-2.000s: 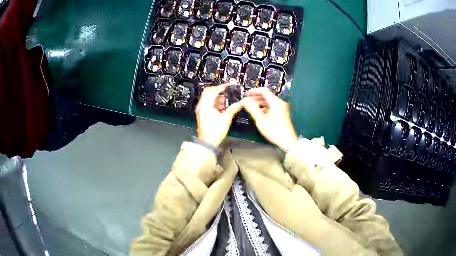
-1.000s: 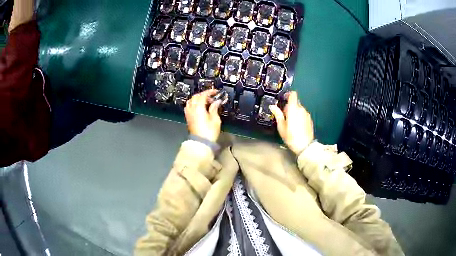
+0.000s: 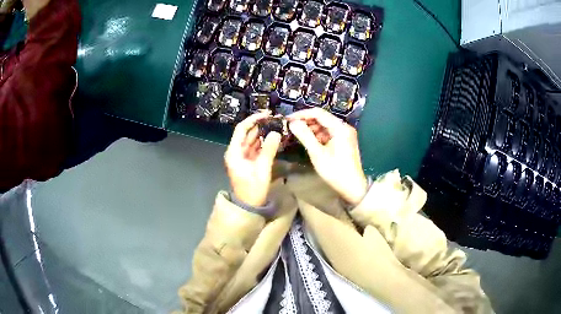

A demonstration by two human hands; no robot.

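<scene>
My left hand [image 3: 251, 156] holds a small dark circuit board module [image 3: 270, 127] in its fingertips at the near edge of the tray. My right hand [image 3: 329, 147] is against the module's right side, its thumb and fingers pinching there; the exact grip is hard to see. The black component tray [image 3: 374, 38] lies on the green mat with one module in each pocket of the upper rows. Loose silvery modules [image 3: 209, 101] are heaped at its near left corner. My hands hide part of the nearest row.
A thick stack of black trays [image 3: 492, 153] stands at the right. A pale equipment case [image 3: 480, 21] is behind it. A person's red sleeve [image 3: 37, 104] reaches in at the left. A small white rectangle [image 3: 165, 11] lies on the green mat. A dark cable is at upper right.
My right hand has left the tray's near right corner and met my left hand at the module. The white rectangle has come into view, and the red sleeve reaches further in.
</scene>
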